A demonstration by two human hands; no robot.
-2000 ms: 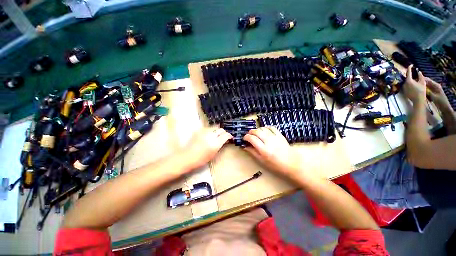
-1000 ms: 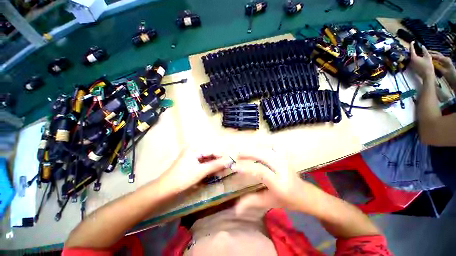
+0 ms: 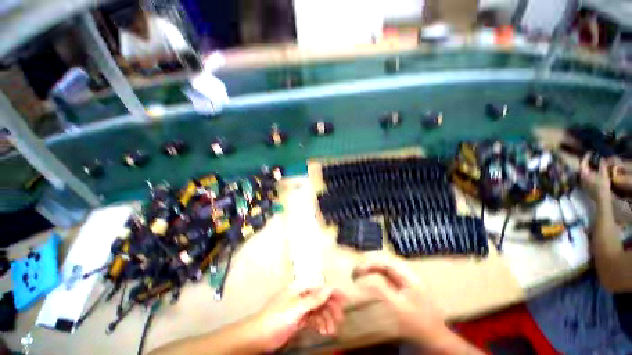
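The frame is blurred. My left hand [image 3: 301, 317] is low in the middle of the view, over the cardboard, with its fingers curled. My right hand [image 3: 391, 286] is just to its right, its fingers bent and a dark gap under them. Whether either hand holds anything cannot be told. Stacked covers [image 3: 388, 191] lie in tight black rows beyond my hands. A shorter row of covers [image 3: 440, 234] and a small group of covers [image 3: 360, 234] lie nearer to me.
A pile of wired units [image 3: 201, 225] lies at left and another pile [image 3: 509, 173] at right. Units such as one dark unit [image 3: 322, 127] are spaced along the green belt [image 3: 360, 141]. A blue tray [image 3: 36, 274] is far left. A neighbour's arm [image 3: 606, 229] is at the right edge.
The view has tilted up, showing more beyond the belt. My hands, close together a second ago, are now a little apart. The unit with a cable seen near the bench edge two seconds ago no longer shows.
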